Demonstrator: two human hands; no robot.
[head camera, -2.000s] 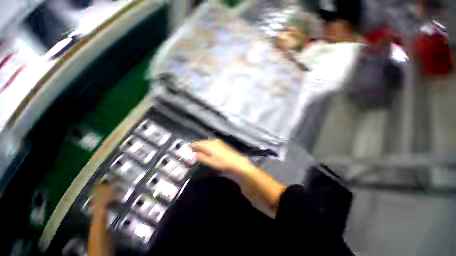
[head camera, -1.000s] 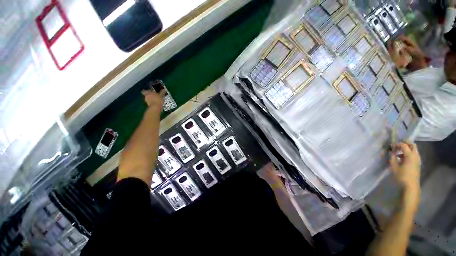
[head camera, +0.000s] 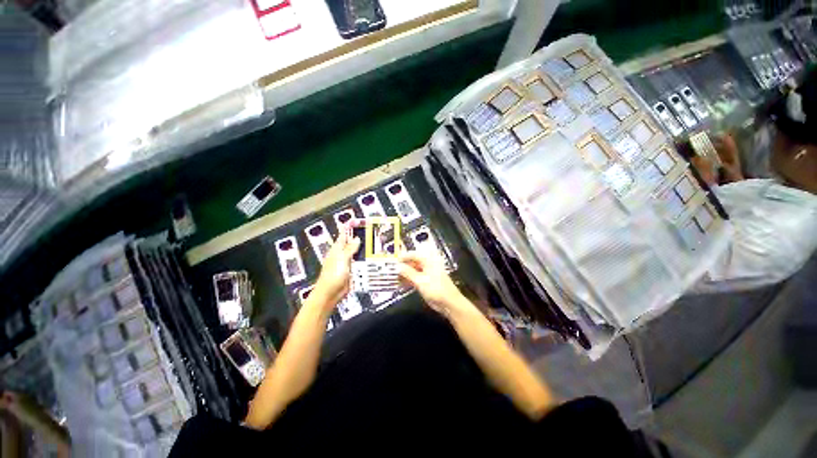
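A front cover (head camera: 383, 240) with a yellow frame around its window and a striped lower part is held above the clear tray of phones. My right hand (head camera: 425, 275) grips its lower right edge with the fingertips. My left hand (head camera: 338, 264) is at its left side, closed on a phone unit (head camera: 356, 234) that shows only as a dark part beside the frame. White phones in the tray (head camera: 288, 259) lie in two rows under and around my hands; several are partly hidden.
A green belt (head camera: 331, 134) runs behind, with a phone unit (head camera: 258, 197) on it. Phone piles (head camera: 232, 300) lie at left. Foam-lined parts trays are stacked at right (head camera: 573, 241) and left (head camera: 98, 358). A white shelf (head camera: 215, 54) is above. A coworker (head camera: 761, 224) sits at right.
My left hand has come back from the phone on the belt, and my right hand from the right-hand parts tray. Both are now together over the tray, with the yellow-framed cover between them.
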